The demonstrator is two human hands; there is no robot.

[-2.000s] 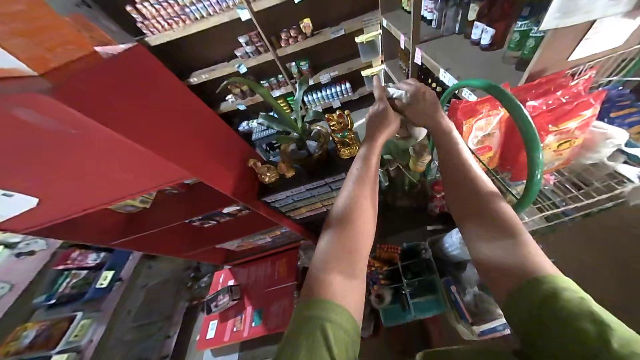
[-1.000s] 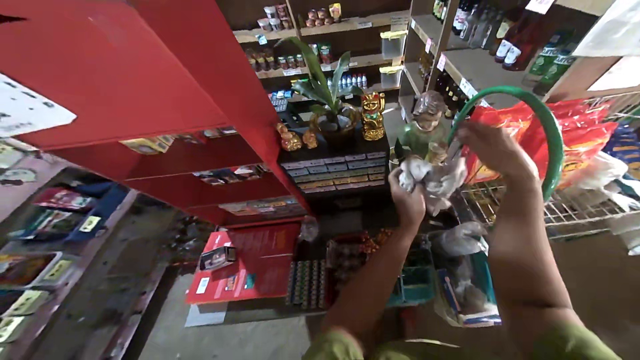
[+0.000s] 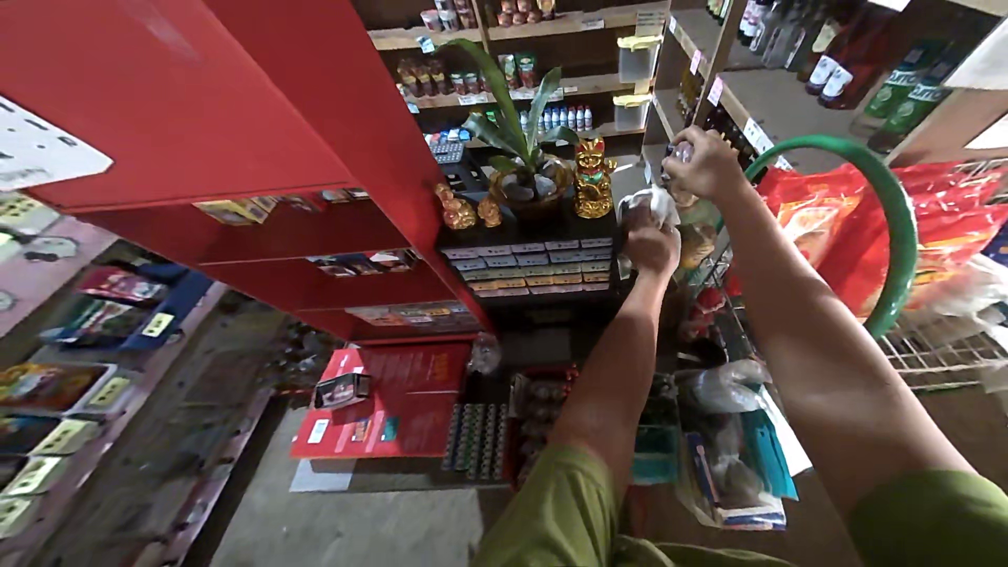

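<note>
My left hand (image 3: 652,246) is closed around a crumpled white cloth (image 3: 657,206), just right of a golden cat figurine (image 3: 592,179) on a black cabinet. Higher and to the right, my right hand (image 3: 703,167) grips a small purplish, shiny object (image 3: 682,151) that is mostly covered by the fingers; what it is I cannot tell. A pale figurine (image 3: 697,240) stands behind and below my right hand, partly hidden. A potted plant (image 3: 529,177) is left of the cat figurine.
A large green hoop (image 3: 906,228) arches beside my right forearm, before red plastic packs (image 3: 846,228) on a wire rack. Bottles (image 3: 846,75) fill the upper right shelf. A red cabinet (image 3: 315,102) rises on the left. Below are a red board (image 3: 394,394) and a teal basket (image 3: 655,453).
My hands, close together around the white cloth a second ago, are now apart. The right hand has moved up beside the shelf edge; the left keeps the cloth.
</note>
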